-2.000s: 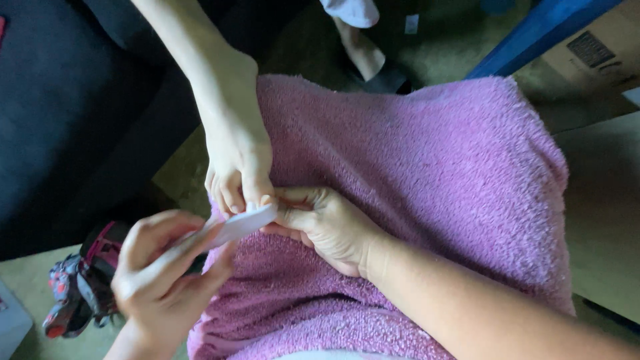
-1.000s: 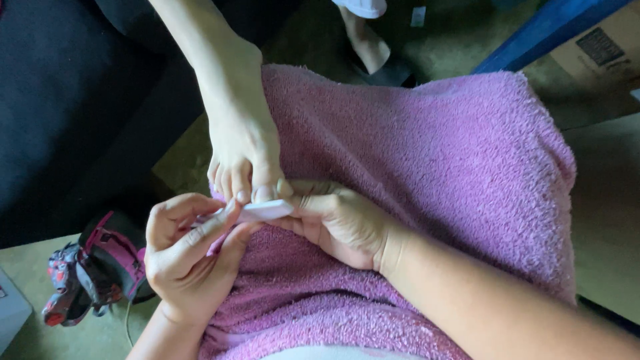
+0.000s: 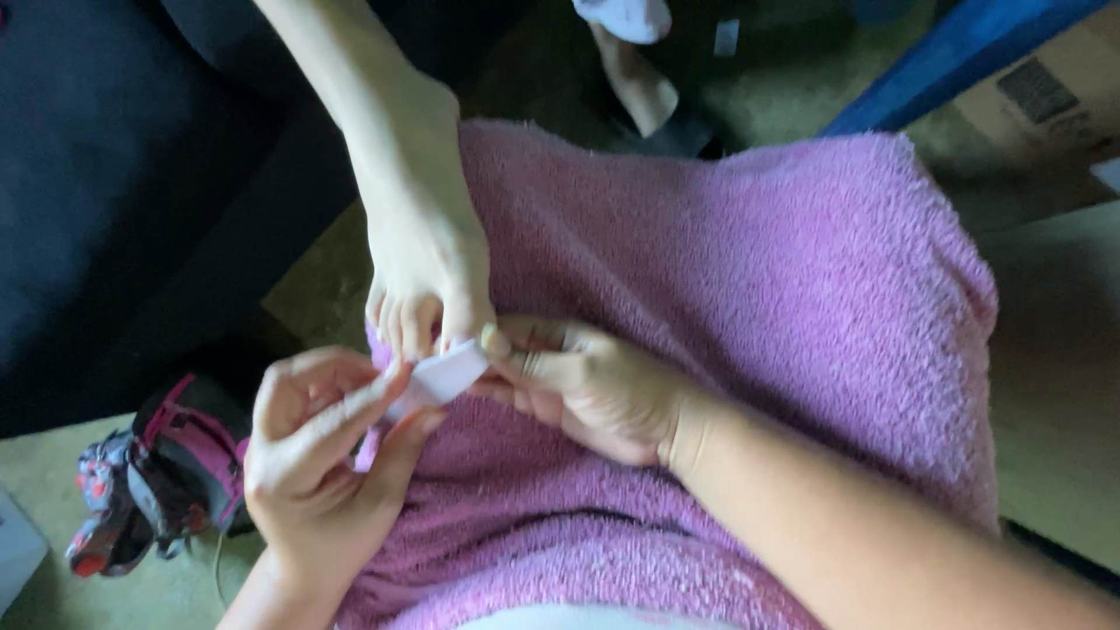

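Another person's bare foot point(image 3: 420, 236) reaches down from the top left, its toes over the purple towel point(image 3: 726, 262) that covers my lap. Between the fingers and thumb of my left hand point(image 3: 328, 446) is a pale nail file point(image 3: 448, 372), its far end against the big toe's tip. My right hand point(image 3: 595, 385) grips the big toe point(image 3: 464, 319) from the right side, thumb near the nail. The fingers beneath the toe are partly hidden.
Dark upholstery point(image 3: 105, 219) fills the upper left. Strapped sandals or a bag point(image 3: 157, 481) lie on the floor at lower left. Another foot point(image 3: 643, 92) shows at the top. A blue post point(image 3: 954, 66) and a cardboard box point(image 3: 1050, 96) stand at upper right.
The file in my left hand has tilted; its broad face shows more than a second ago. My right hand stays at the big toe.
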